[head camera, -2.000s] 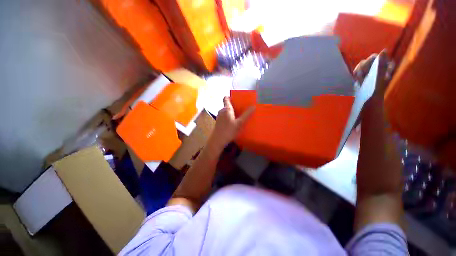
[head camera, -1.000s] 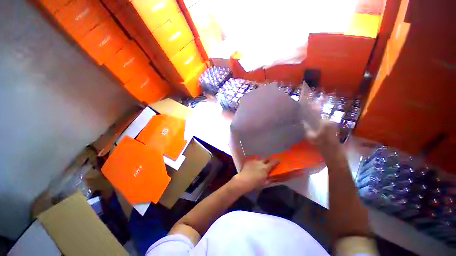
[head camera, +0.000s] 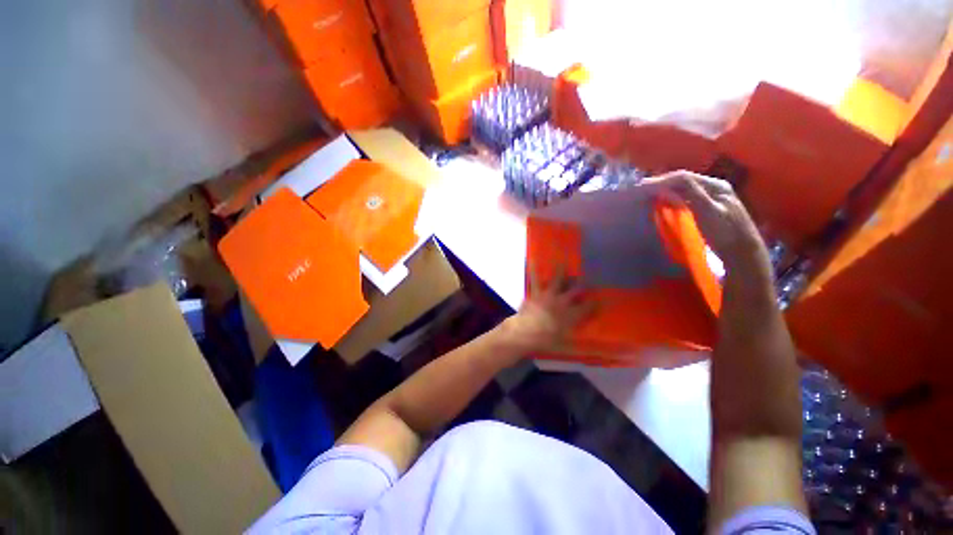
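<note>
An orange product box (head camera: 637, 329) with a grey inside stands on the white table (head camera: 674, 418) in front of me, slightly blurred. My left hand (head camera: 552, 311) lies against its left near side with the fingers spread. My right hand (head camera: 705, 204) holds the box's upper right edge, where an orange flap stands bent. The fingertips of my right hand are partly hidden behind the edge. I cannot tell what is inside the box.
Blister trays (head camera: 543, 162) stand behind the box, with more at the lower right (head camera: 852, 439). Flat orange blanks (head camera: 298, 272) lie on an open carton at the left. Another open carton (head camera: 157, 397) is at the lower left. Orange boxes (head camera: 340, 78) are stacked at the back.
The box's grey flap stood up broadly before; now the box is upright with the grey inside showing between orange sides. My right hand has moved onto its upper right edge. The view has shifted.
</note>
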